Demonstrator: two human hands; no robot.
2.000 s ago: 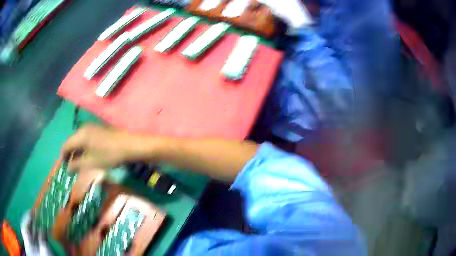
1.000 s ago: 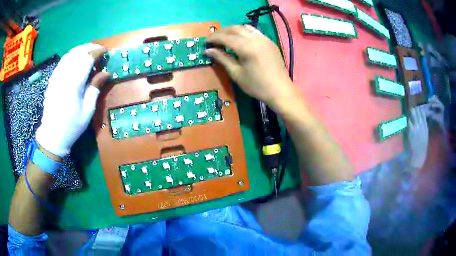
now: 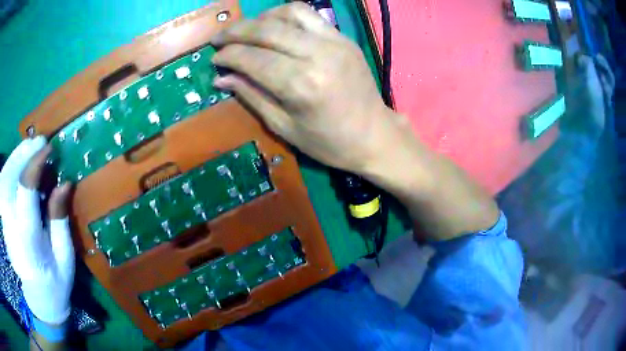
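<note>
The orange-brown fixture [image 3: 178,257] lies tilted in view with green circuit boards in its three slots. My right hand [image 3: 302,86], bare, has thumb and fingers pinched on the right end of the top board [image 3: 130,116]. My left hand [image 3: 38,233], in a white glove with bare fingertips, has its fingers at the left end of the same board. The middle board [image 3: 182,206] and bottom board [image 3: 223,277] lie in their slots, untouched. The electric screwdriver [image 3: 364,206] lies right of the fixture, partly hidden under my right forearm.
The red mat [image 3: 453,89] lies at right with board units [image 3: 546,116] near its far edge. A black cord [image 3: 386,48] runs along its left edge. Another person's blue sleeve [image 3: 549,212] shows at far right. The screw tray [image 3: 10,281] is partly hidden behind my left hand.
The view has turned and come closer, so the fixture looks tilted and larger. Both hands stay at the ends of the top board. The orange holder has left the view.
</note>
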